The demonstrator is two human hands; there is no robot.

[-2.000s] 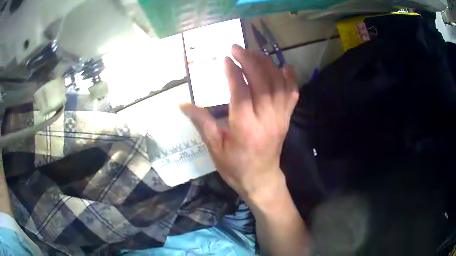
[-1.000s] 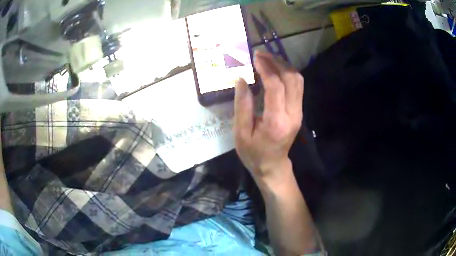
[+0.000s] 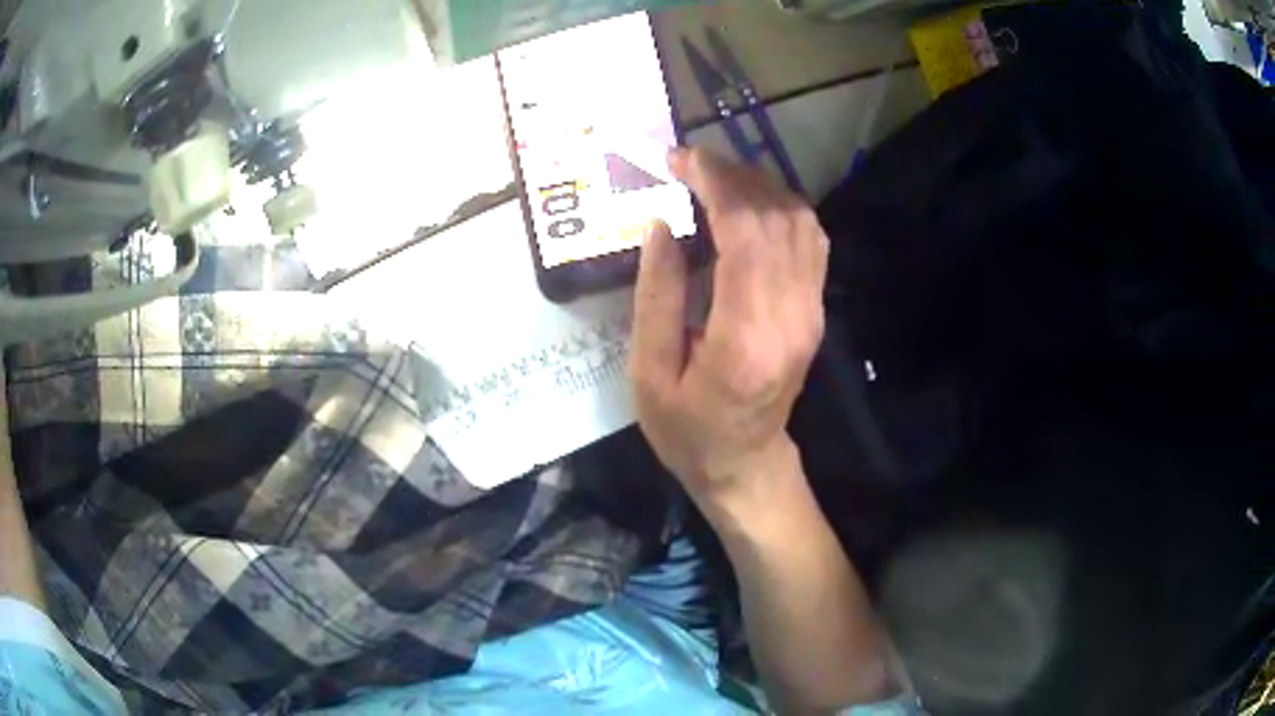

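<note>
The smartphone (image 3: 594, 154) lies on the table with its bright screen lit. My right hand (image 3: 734, 301) is at its lower right edge, index finger and thumb over the screen's right side, fingers partly curled and apart, gripping nothing. My left hand is out of the picture; only part of the left forearm (image 3: 11, 525) shows at the left edge. The plaid garment (image 3: 294, 490) spreads in folds over the table's front and the lap. Thread snips (image 3: 741, 105) lie to the right of the phone.
The sewing machine head (image 3: 308, 49) is at upper left, with the presser foot area (image 3: 287, 196) beside bright glare. A printed measuring scale (image 3: 545, 399) runs along the table's front. Black fabric (image 3: 1063, 350) fills the right. A yellow packet (image 3: 951, 53) lies at the upper right.
My right hand has drawn back from over the screen to its lower right edge, thumb and index finger closer together. The screen now shows a purple shape and dark round marks.
</note>
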